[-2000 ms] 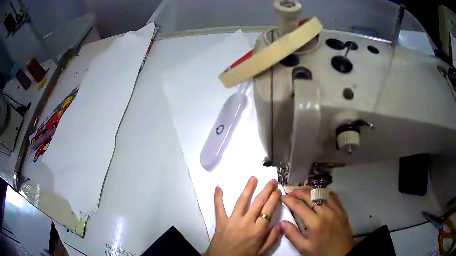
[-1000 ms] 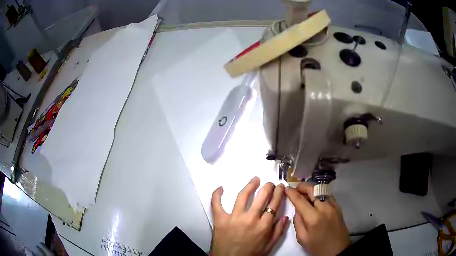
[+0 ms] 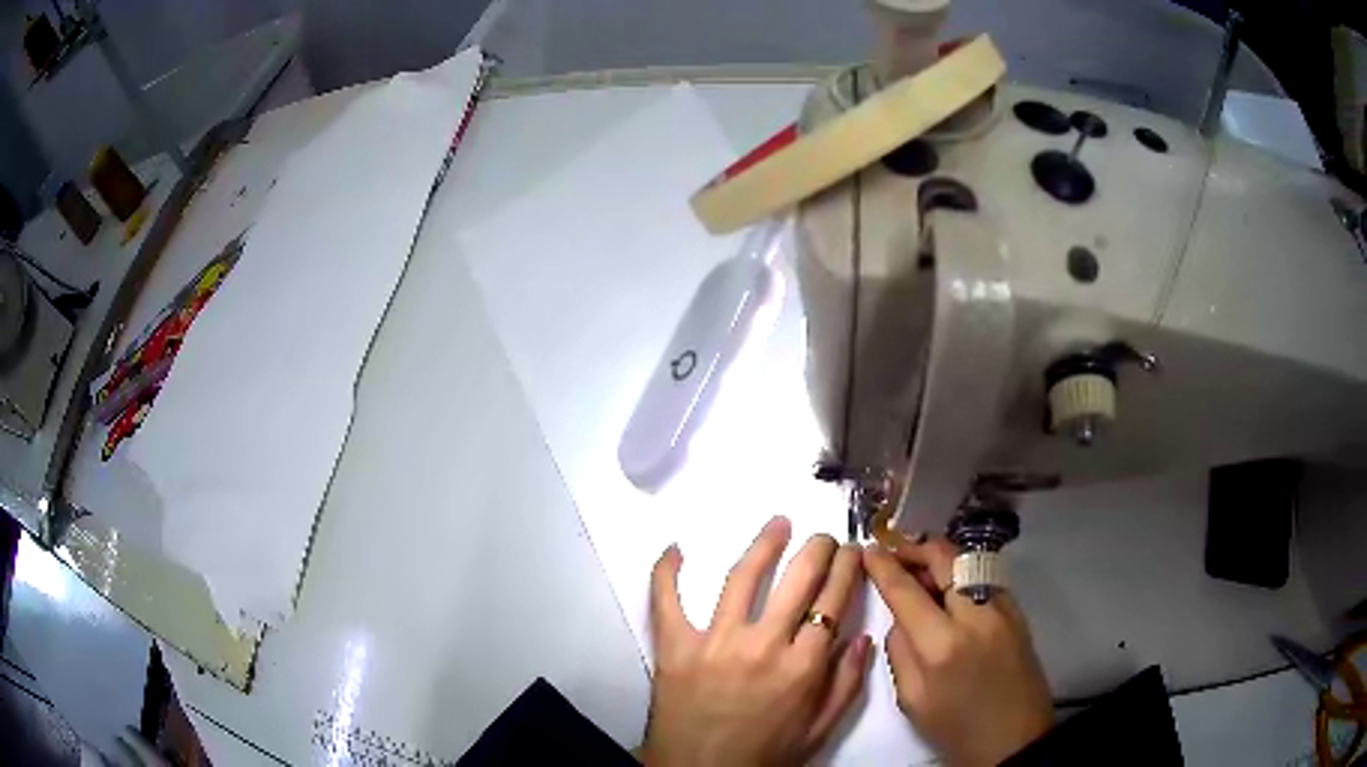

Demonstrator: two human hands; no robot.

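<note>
A white fabric piece (image 3: 555, 345) lies flat on the machine table, washed out by the lamp. My left hand (image 3: 757, 652) rests on it with fingers spread, pressing it down just left of the needle area. My right hand (image 3: 960, 652) is at the fabric's right edge, its index fingertip near the presser foot (image 3: 861, 510). The right thumb is bent beside the left hand. Whether the right fingers pinch the edge is hard to tell. The cream-white sewing machine (image 3: 1034, 330) stands at right, and its tension knob (image 3: 981, 570) partly covers the right hand.
A lilac-white lamp (image 3: 697, 375) hangs over the fabric. A cream tape roll (image 3: 855, 135) sits on the machine head. A black pad (image 3: 1249, 522) and orange-handled scissors (image 3: 1339, 704) are at right. A large white sheet (image 3: 300, 330) lies at left over a printed picture (image 3: 165, 352).
The fabric has shifted slightly up towards the machine since two seconds ago. My right hand has gone from lying flatter to bent fingers close to the foot. The view has shifted slightly.
</note>
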